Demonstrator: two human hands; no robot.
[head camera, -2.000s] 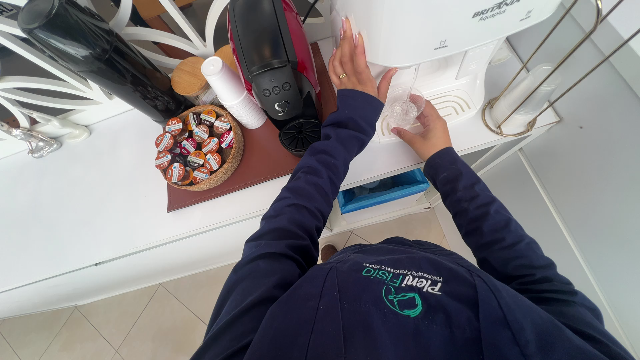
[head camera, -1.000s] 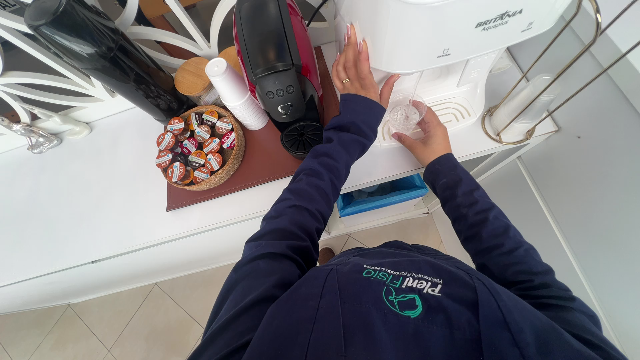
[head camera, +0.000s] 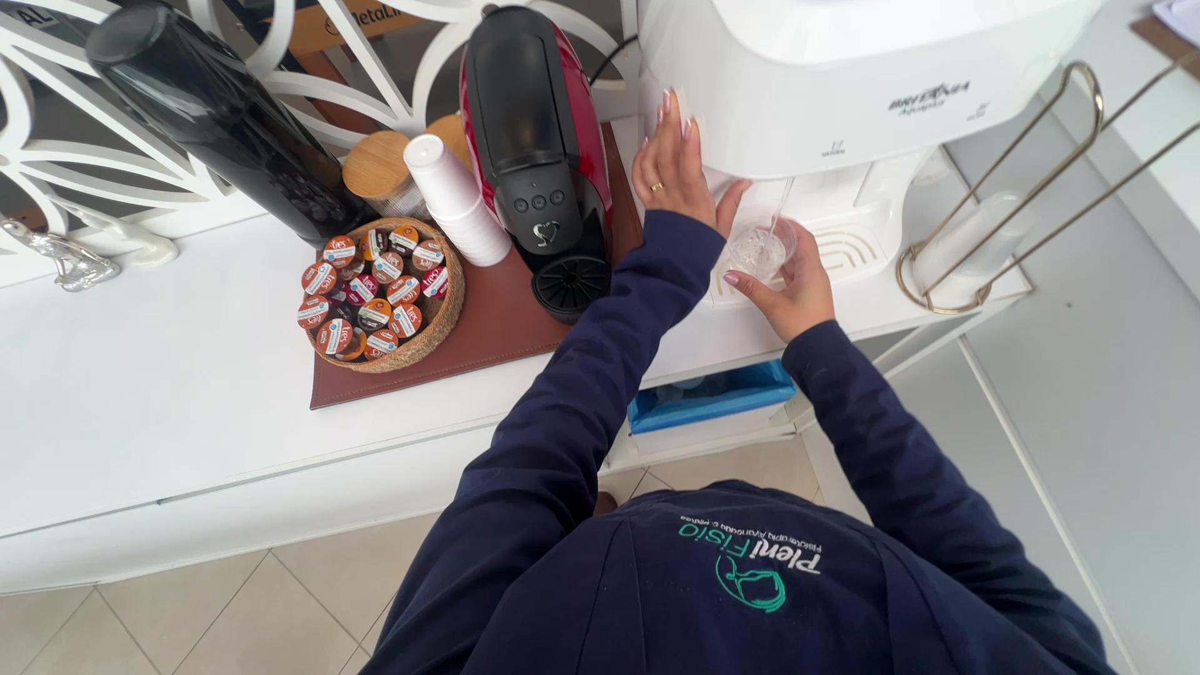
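My right hand (head camera: 797, 281) is closed around a clear plastic cup (head camera: 757, 253) under the front of a white Britânia water dispenser (head camera: 844, 84). A thin stream of water runs down into the cup, and the water in it looks bubbly. My left hand (head camera: 677, 173), with a ring on one finger, lies with its fingers extended against the dispenser's left side, its thumb near the cup. It grips nothing that I can see. Beneath the cup is the dispenser's drip tray (head camera: 839, 248), partly hidden by my right hand.
Left of the dispenser, a red and black capsule coffee machine (head camera: 539, 141) stands on a brown mat (head camera: 487, 349) beside stacked white cups (head camera: 455, 202), a woven basket of capsules (head camera: 441, 328) and a black bottle (head camera: 234, 122). A wire holder (head camera: 947, 305) stands right; a blue-lined bin (head camera: 712, 398) sits below.
Both hands have stayed in nearly the same places at the dispenser, the right one holding the cup throughout.
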